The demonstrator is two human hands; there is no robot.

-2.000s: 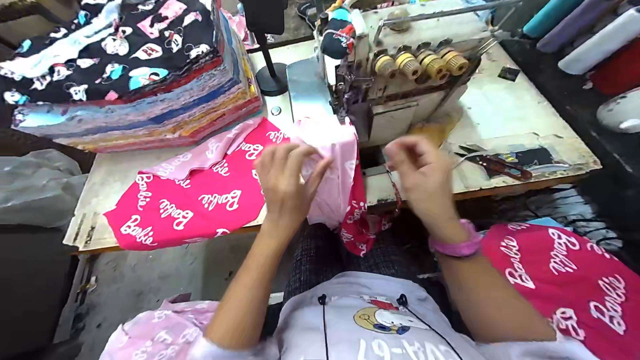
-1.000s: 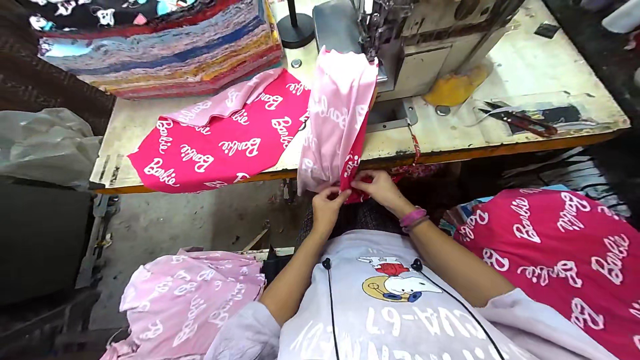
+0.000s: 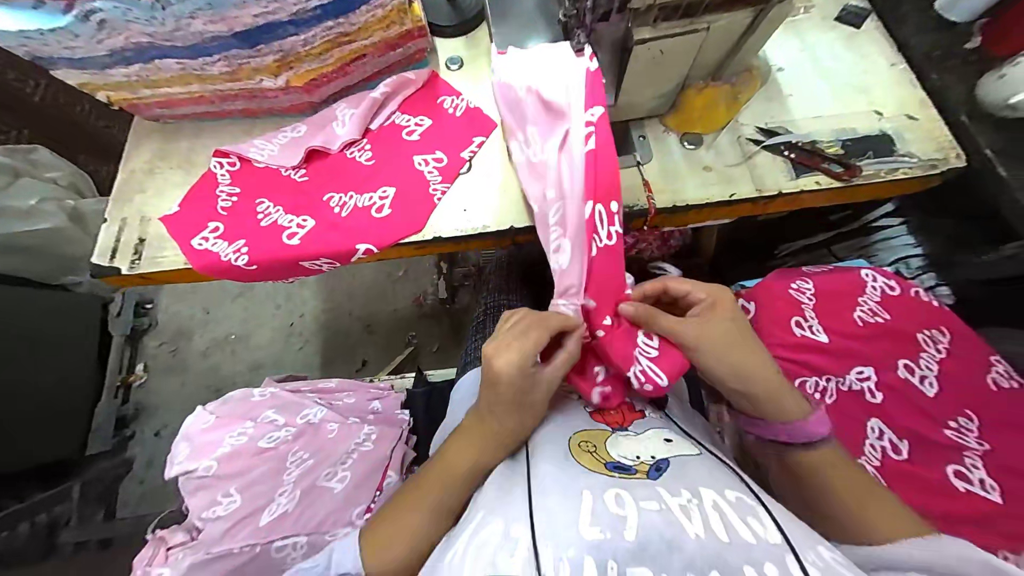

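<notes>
A pink fabric strip (image 3: 552, 160), light pink on one side and hot pink on the other, runs from under the sewing machine (image 3: 664, 56) down over the table edge to my lap. My left hand (image 3: 528, 360) pinches its light pink edge between thumb and fingertips. Opposite it, my right hand (image 3: 680, 320) grips the hot pink side, with a bracelet on that wrist. The strip's lower end bunches below my fingers. Flat on the table to the left lies a hot pink printed fabric piece (image 3: 320, 208) with one light pink corner folded over.
A tall stack of cut fabric (image 3: 240, 60) stands at the back left. Thread snips (image 3: 812, 156) lie on the table's right part, near a yellow cloth (image 3: 712, 100). Light pink fabric (image 3: 288, 464) is heaped at lower left, hot pink fabric (image 3: 904, 376) at right. The wooden table edge (image 3: 456, 240) crosses the view.
From apart near the machine, both hands have come down toward my lap and together onto the fabric. The strip now stretches out long from the machine. The view has tilted down.
</notes>
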